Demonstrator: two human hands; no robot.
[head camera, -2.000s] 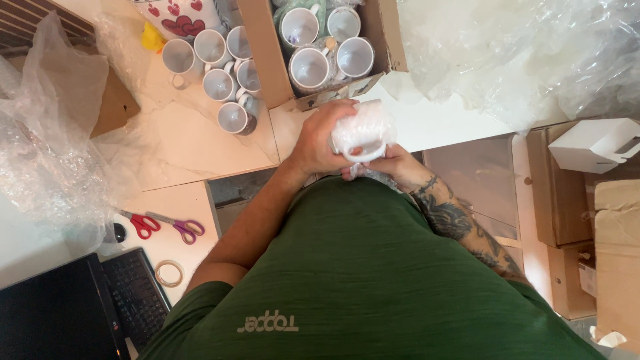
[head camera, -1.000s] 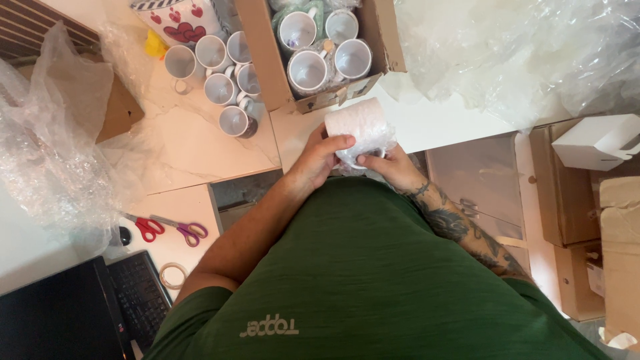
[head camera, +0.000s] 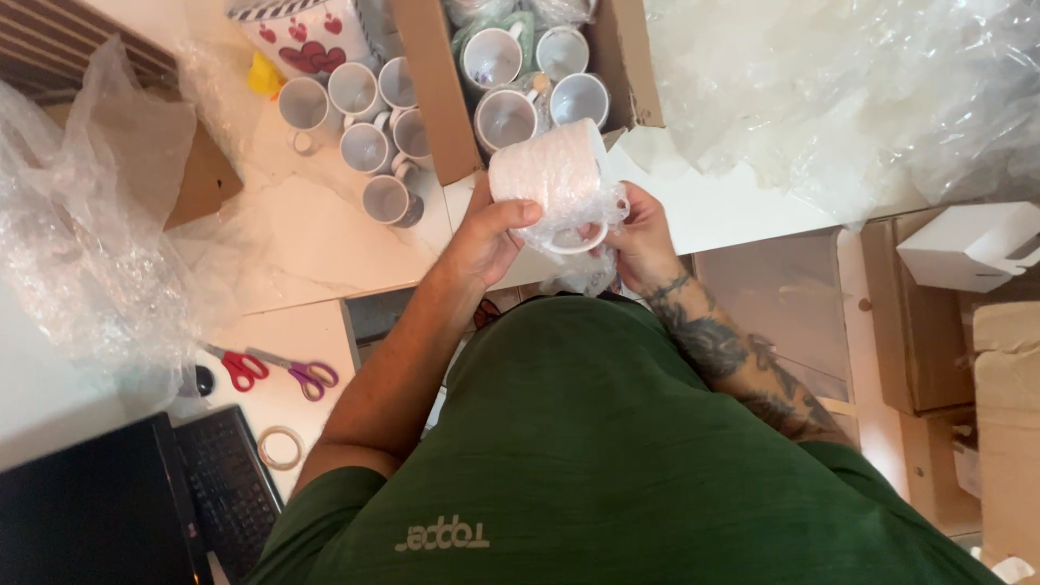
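A white mug (head camera: 548, 166), with bubble wrap (head camera: 597, 264) around its lower part and handle, is held in front of my green shirt, just below an open cardboard box (head camera: 437, 97). My left hand (head camera: 491, 236) grips its near left side, thumb on the wall. My right hand (head camera: 642, 236) pinches the wrap beside the handle; its fingertips are partly hidden by the plastic. Inside the box several mugs (head camera: 505, 119) stand with their mouths up, some in plastic. Left of the box, more white mugs (head camera: 364, 148) are grouped on the table.
Bubble wrap sheets (head camera: 845, 89) cover the right of the table, and more wrap (head camera: 89, 244) hangs at left. Red scissors (head camera: 245, 370), purple scissors (head camera: 313, 378), a tape roll (head camera: 280, 448) and a keyboard (head camera: 227, 487) lie lower left. A white carton (head camera: 971, 244) sits on cardboard boxes at right.
The mug has turned in my hands, and its wall shows more than two seconds ago. My left thumb has shifted down along it since the last earlier frame.
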